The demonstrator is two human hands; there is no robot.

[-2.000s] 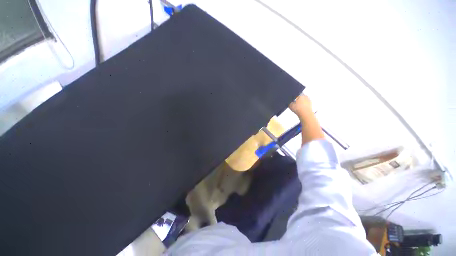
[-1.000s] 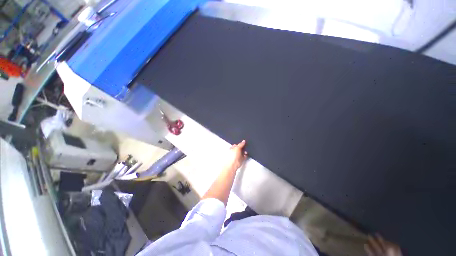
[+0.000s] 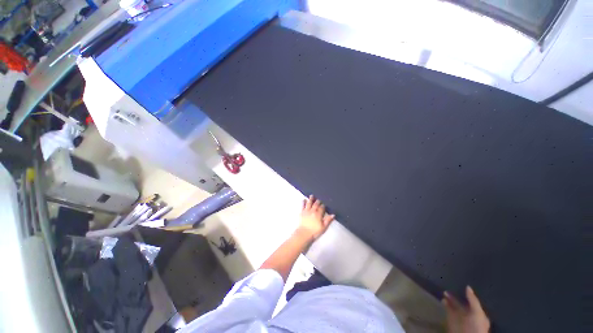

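Observation:
The black fabric (image 3: 403, 156) lies flat across the pale table (image 3: 266, 185), its far left end at the dark slot under the blue hood. My left hand (image 3: 315, 218) rests at the near fabric edge, fingers spread with their tips on the cloth. My right hand (image 3: 467, 315) is at the near edge in the lower right, partly cut off by the picture's bottom, fingers apart against the cloth. Scissors with dark red handles (image 3: 233, 162) lie on the near table edge, left of my left hand, not touching it.
The blue-hooded machine (image 3: 175, 55) stands at the upper left with a white side panel (image 3: 143, 140). Below it are a white box (image 3: 91, 185), a grey roll (image 3: 205, 208) and dark clothing (image 3: 117, 283). A window (image 3: 513, 13) is at the upper right.
Since one second ago, my left hand's fingers have spread over the fabric edge. My right hand shows more clearly, slightly further left. Since two seconds ago, the view has swung left to the machine.

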